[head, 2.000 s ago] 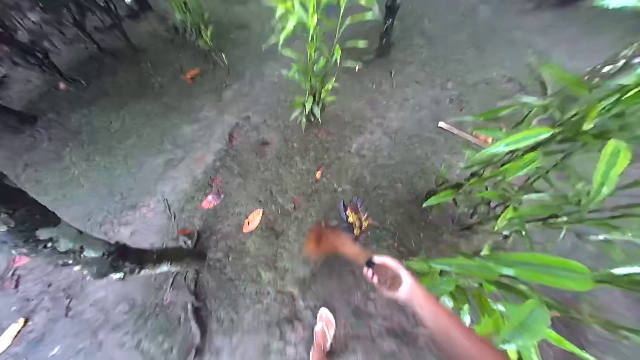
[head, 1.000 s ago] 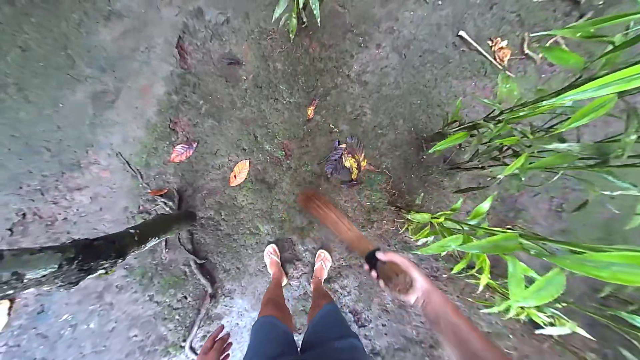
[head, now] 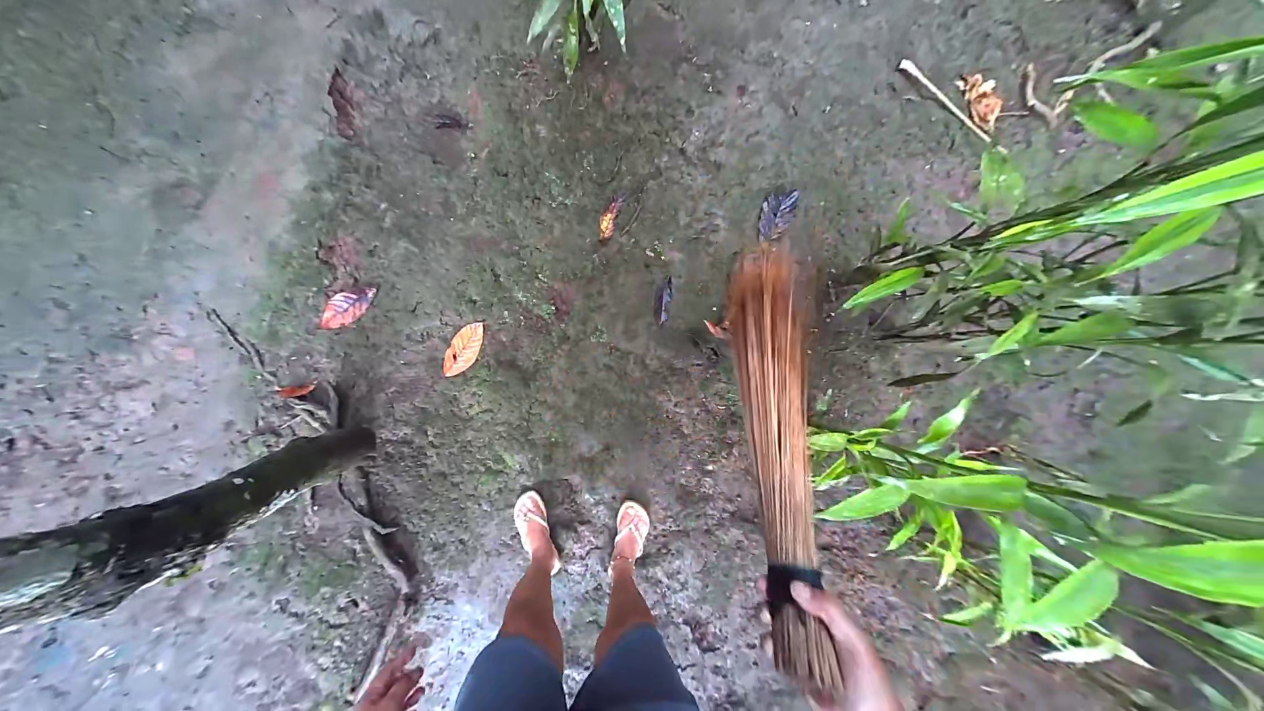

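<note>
My right hand (head: 839,637) grips a stick broom (head: 775,415) near its black binding, at the lower right. The bristles point up and away, their tips blurred over the soil beside a dark leaf (head: 778,212). A smaller dark leaf (head: 664,299) lies left of the bristles. An orange leaf (head: 463,349), a reddish leaf (head: 348,308) and a small yellow-orange leaf (head: 610,217) rest on the ground farther left. At the bottom edge, my left hand (head: 393,683) shows only partly, fingers apart, holding nothing that I can see.
A dark tree trunk (head: 197,513) enters from the left, with exposed roots (head: 390,553) near its base. Leafy green plants (head: 1066,494) crowd the right side. A broken stick (head: 943,97) lies at the upper right. My sandalled feet (head: 583,523) stand on damp soil.
The broom has swung from pointing up-left to pointing nearly straight ahead, farther right. The dark and yellow leaf cluster seen a second ago is no longer together; dark leaves show apart.
</note>
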